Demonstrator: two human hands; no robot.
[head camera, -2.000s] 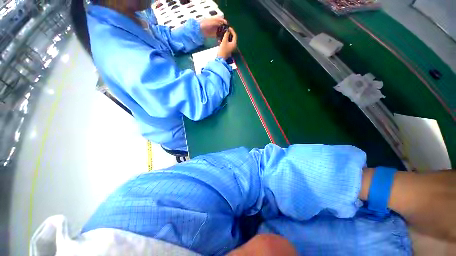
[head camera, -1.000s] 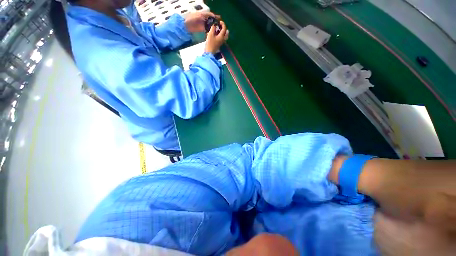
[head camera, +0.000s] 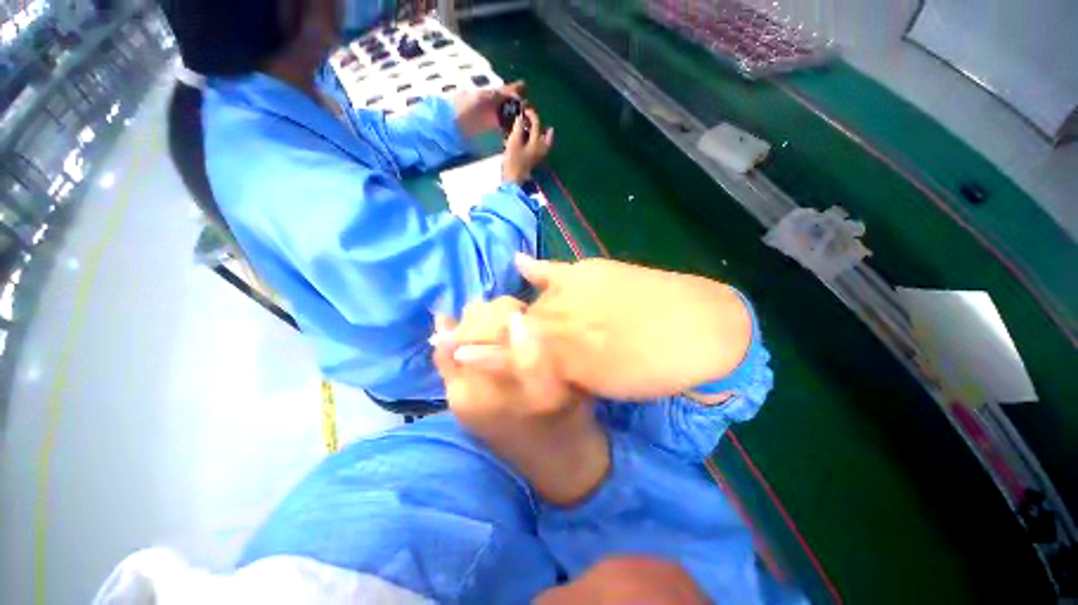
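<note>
My left hand and my right hand are crossed and touching in front of me, blurred. The left is above, its wrist bent sharply, with the blue strap partly visible at its edge. The right is below, with curled fingers. Their overlap hides the palms, and no held object can be made out. A paper sheet lies to the right on the rail.
A seated person in blue holds a small black unit beside a white tray. Crumpled clear plastic and a white block lie along the rail. The green conveyor runs beyond my hands.
My hands have moved from the right edge to the centre and now overlap higher up. The view has shifted; more of the neighbour's head and the rail's near end show.
</note>
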